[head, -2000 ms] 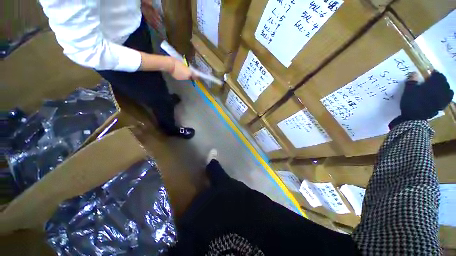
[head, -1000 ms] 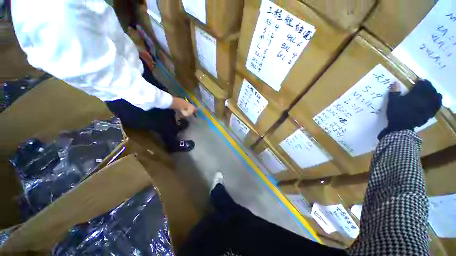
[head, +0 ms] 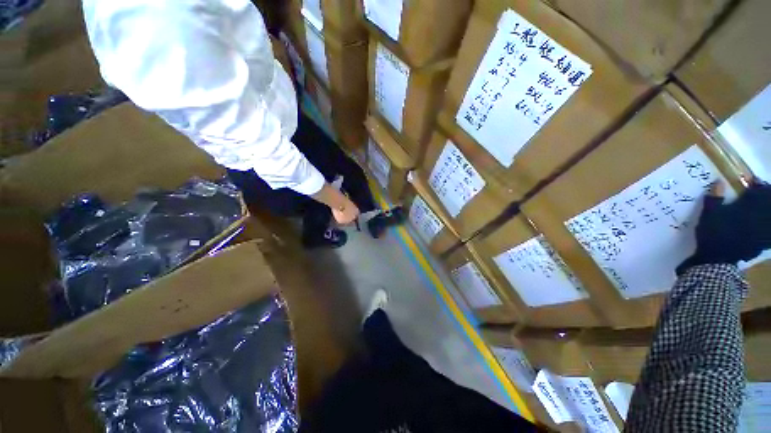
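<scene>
My right hand point(head: 734, 221), in a dark glove with a bare fingertip showing, rests on a closed brown carton point(head: 541, 200) at the right. It lies at the edge of a white content label point(head: 642, 221) with handwritten sizes and counts. The hand is dark and near the frame's edge, so whether it grips anything is unclear. Another label point(head: 520, 84) is on the carton above. My left hand is not in view.
A person in a white shirt point(head: 203, 76) bends over the aisle, one hand point(head: 342, 210) low. Open cartons point(head: 169, 309) with polybagged dark garments point(head: 203, 372) stand left. Yellow-and-blue lines point(head: 461, 315) cross the grey floor point(head: 414, 326).
The person in white has moved right and bent lower; the white paper seen in that person's hand earlier no longer shows clearly. My gloved hand stays by the same label as the view shifts.
</scene>
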